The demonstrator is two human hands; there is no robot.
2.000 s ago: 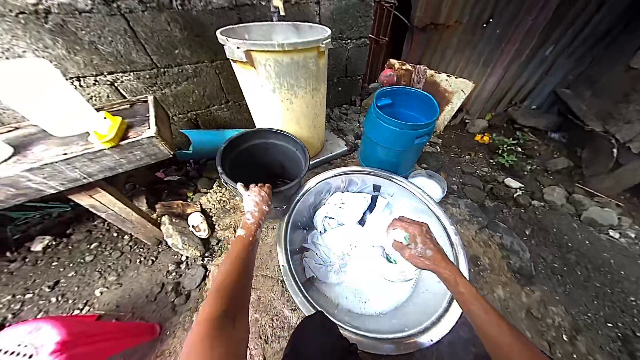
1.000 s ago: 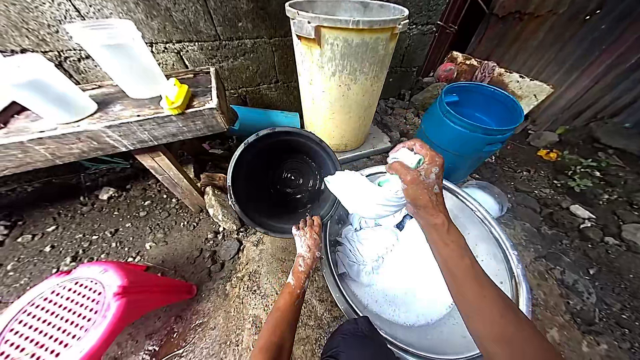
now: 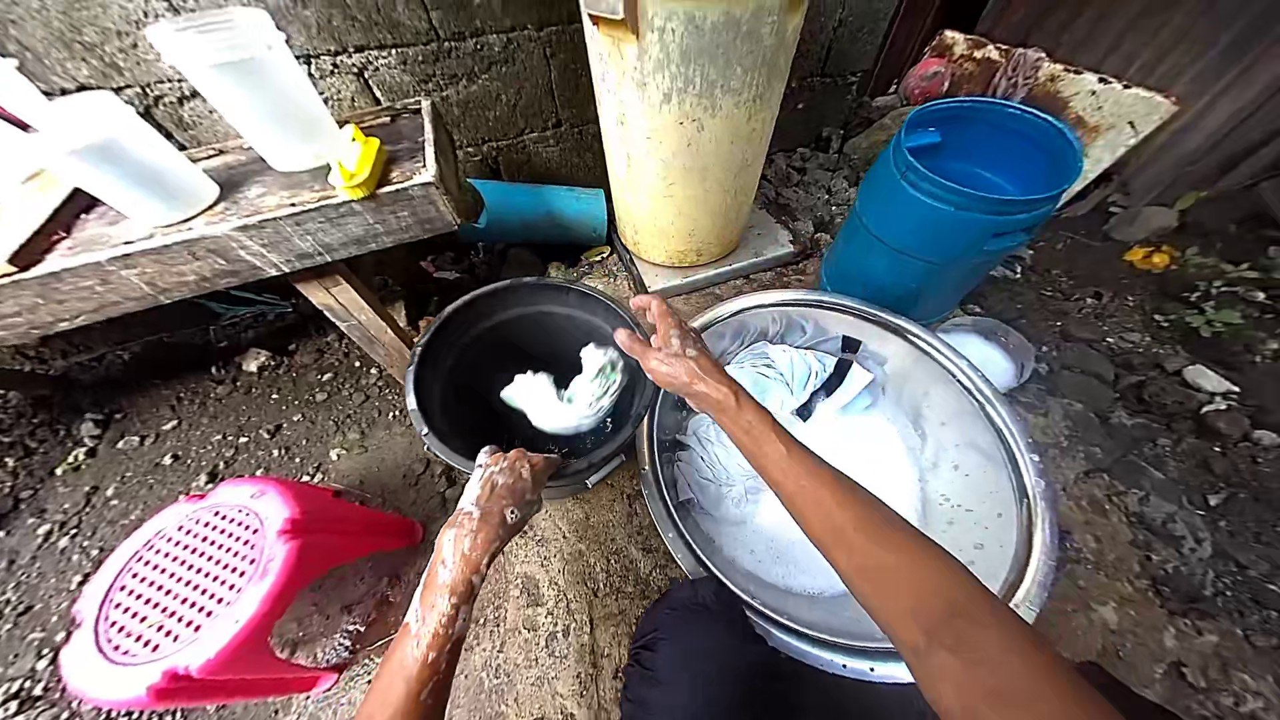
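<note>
A white wet cloth with green marks (image 3: 572,398), blurred, is inside or just above the black plastic bucket (image 3: 455,320), touched by neither hand. My left hand (image 3: 510,485), soapy, grips the bucket's near rim. My right hand (image 3: 675,350) is spread with nothing in it, at the bucket's right side. Below my right forearm, the wide metal basin (image 3: 1000,440) holds sudsy water and white clothes with a black band (image 3: 770,375).
A pink plastic stool (image 3: 190,590) lies at lower left. The wooden bench (image 3: 300,225) bears plastic containers (image 3: 260,95) and a yellow lid (image 3: 357,165). A tall yellowish bin (image 3: 695,130) and a blue plastic drum (image 3: 940,210) stand behind the basin.
My right hand has let go of the white cloth, which it held up over the basin a second ago. The cloth has moved left to the black bucket.
</note>
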